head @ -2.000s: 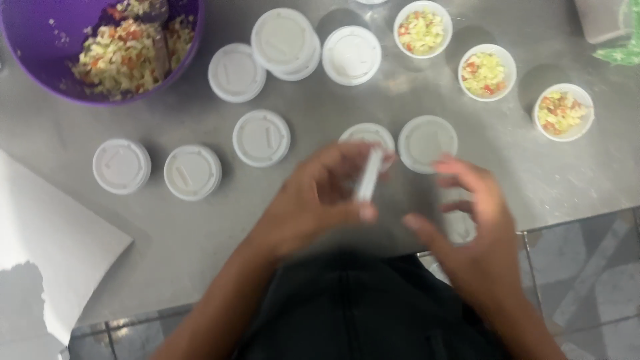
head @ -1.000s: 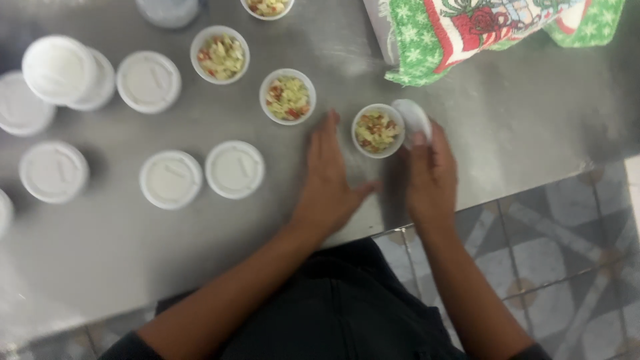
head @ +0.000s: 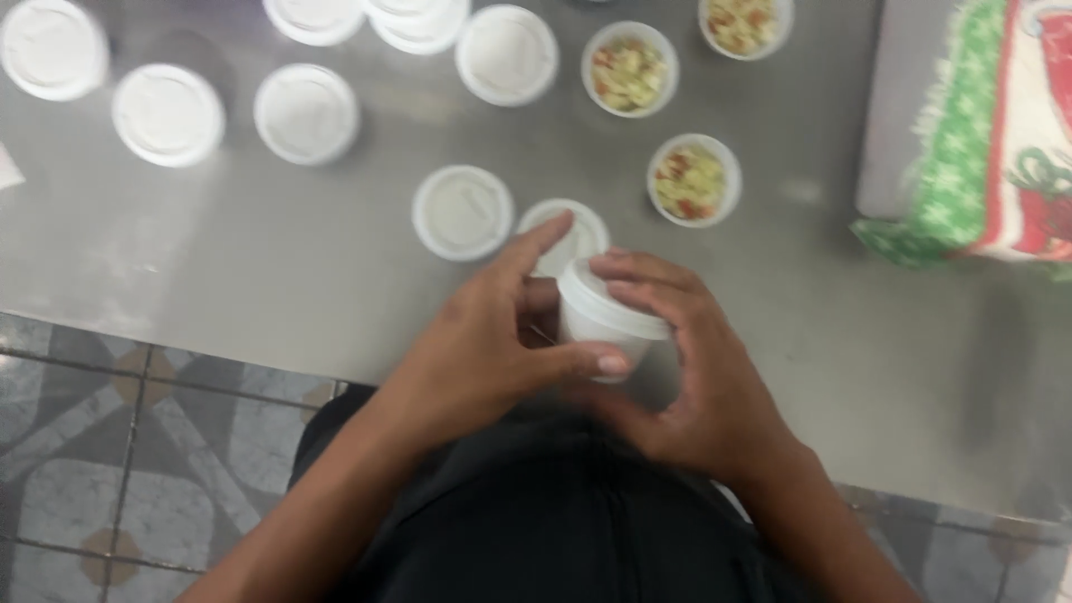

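Observation:
Near the table's front edge, a white lidded cup [head: 611, 314] is held tilted between my two hands. My left hand [head: 511, 335] grips its side, with the thumb across the front. The fingers of my right hand [head: 678, 352] rest on the lid's rim. Just behind it stands another lidded cup [head: 569, 239], partly hidden by my left fingers, with a further lidded cup [head: 463, 213] to its left. Behind my right hand is an open cup of chopped vegetables [head: 693, 181]; a second open cup [head: 630, 69] and a third [head: 745, 21] stand farther back.
Several more lidded cups [head: 307, 114] stand at the back left of the metal table [head: 251, 243]. At the right lies a green, red and white patterned cloth [head: 963, 151] beside a grey object [head: 900, 100]. The table's front edge runs below my hands, over a tiled floor.
One second ago my right hand held a loose lid beside an open cup; now both hands hold a lidded cup off the table. The view has shifted.

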